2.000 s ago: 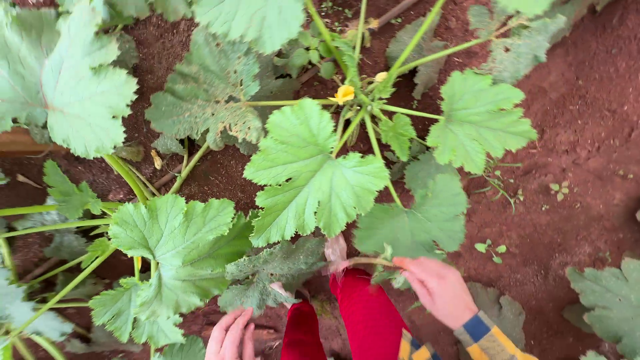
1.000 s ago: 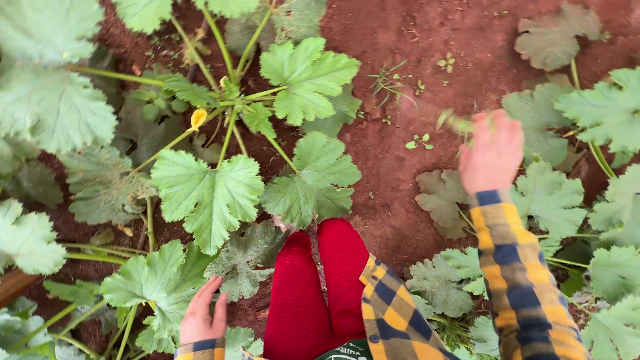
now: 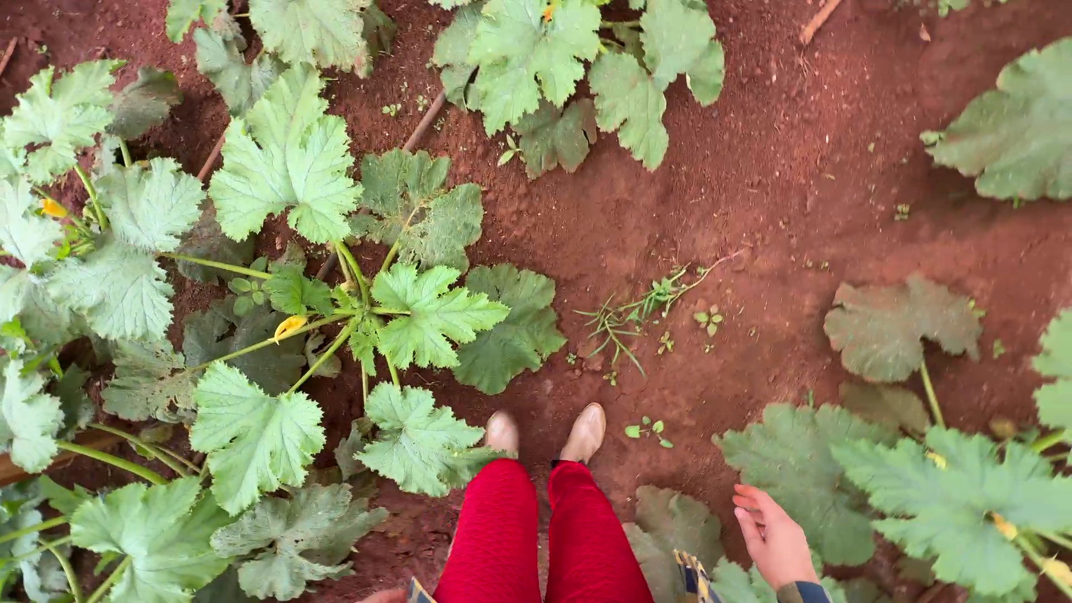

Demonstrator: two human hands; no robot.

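Note:
My right hand is at the lower right with nothing in it, its fingers slightly bent, over the edge of broad squash leaves. Only a sliver of my left hand shows at the bottom edge, beside a plaid cuff; its fingers are hidden. Left of my feet grows a squash plant with lobed green leaves and a yellow flower. An uprooted-looking weed with thin leaves and a pale root lies on the red soil ahead.
My light shoes stand on the red soil path between squash plants. Another plant grows ahead, and more leaves spread at the right. A thin brown pipe or stick lies among the left plants. Small seedlings dot the path.
My right hand held a green stem one second ago and is now free of it. My left hand has moved down, almost out of view. The view has shifted to show more of the path.

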